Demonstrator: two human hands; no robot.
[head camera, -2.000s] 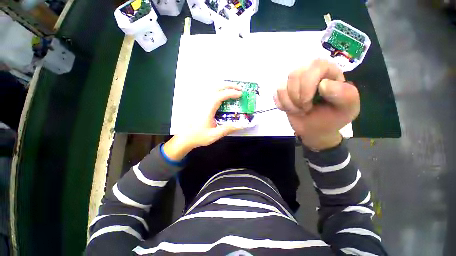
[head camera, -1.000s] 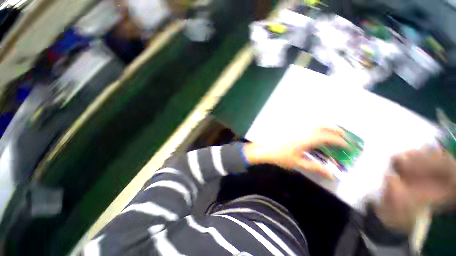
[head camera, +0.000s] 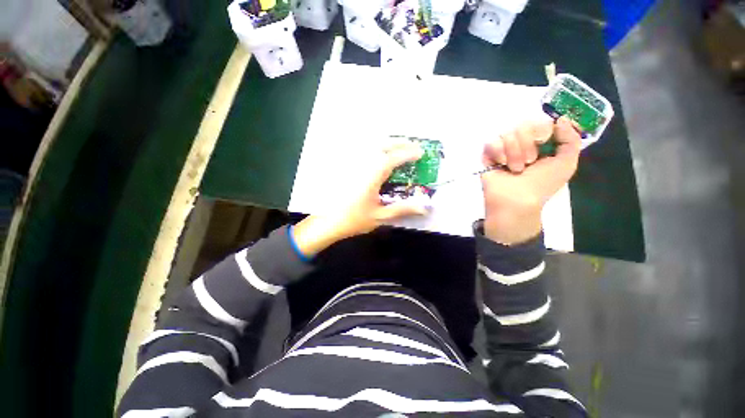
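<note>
A white housing (head camera: 418, 204) with a green circuit board (head camera: 423, 167) in it lies on the white work sheet (head camera: 343, 106). Dark and red wires show along the board's near edge. My left hand (head camera: 372, 196) grips the housing from the left, fingers over the board and thumb at the near side. My right hand (head camera: 531, 167) is closed around a screwdriver (head camera: 467, 175). Its thin shaft points left and its tip is at the board's near right corner. Whether a screw is at the tip cannot be told.
A housing with a green board (head camera: 578, 110) stands at the sheet's far right corner, just beyond my right hand. Several white housings (head camera: 274, 49) with boards and wires cluster at the far side. A green conveyor with a pale rail (head camera: 188, 155) runs along the left.
The view swung left a second ago and is back over the bench. Compared with two seconds ago, my right hand is turned differently around the screwdriver. My left hand still holds the housing.
</note>
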